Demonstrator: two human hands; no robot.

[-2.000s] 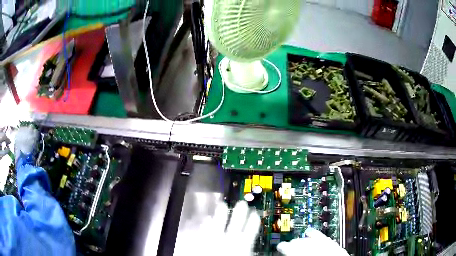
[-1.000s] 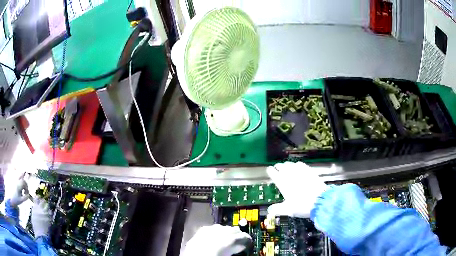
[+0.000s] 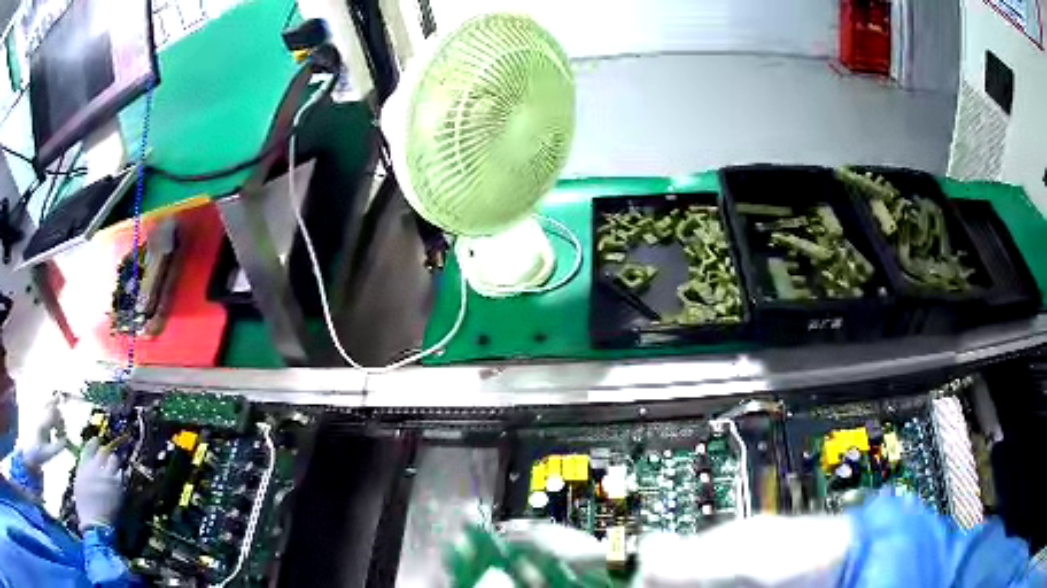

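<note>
The middle circuit board (image 3: 677, 482) sits in its black carrier, with yellow capacitors and a pale bent strip (image 3: 736, 454) along its right side. My right hand (image 3: 746, 554), in a white glove below a blue sleeve, reaches in from the right, low over this board, and is blurred. A blurred small green board (image 3: 499, 563) is at its fingertips, at the bottom edge. Pale glove blur beside it may be my left hand, but I cannot tell the hands apart there. The hands hide the lower part of the middle board.
Another board (image 3: 884, 459) with a ribbed heatsink (image 3: 956, 459) is at right. Another worker's gloved hand (image 3: 99, 482) is over the boards at left. Behind the rail (image 3: 540, 383) are a pale green fan (image 3: 491, 126) and black trays (image 3: 669, 335) of olive-green fixtures.
The small green board has left the middle carrier's rear edge and is near the bottom edge. My right hand has moved down from the rear rail. The view has shifted slightly.
</note>
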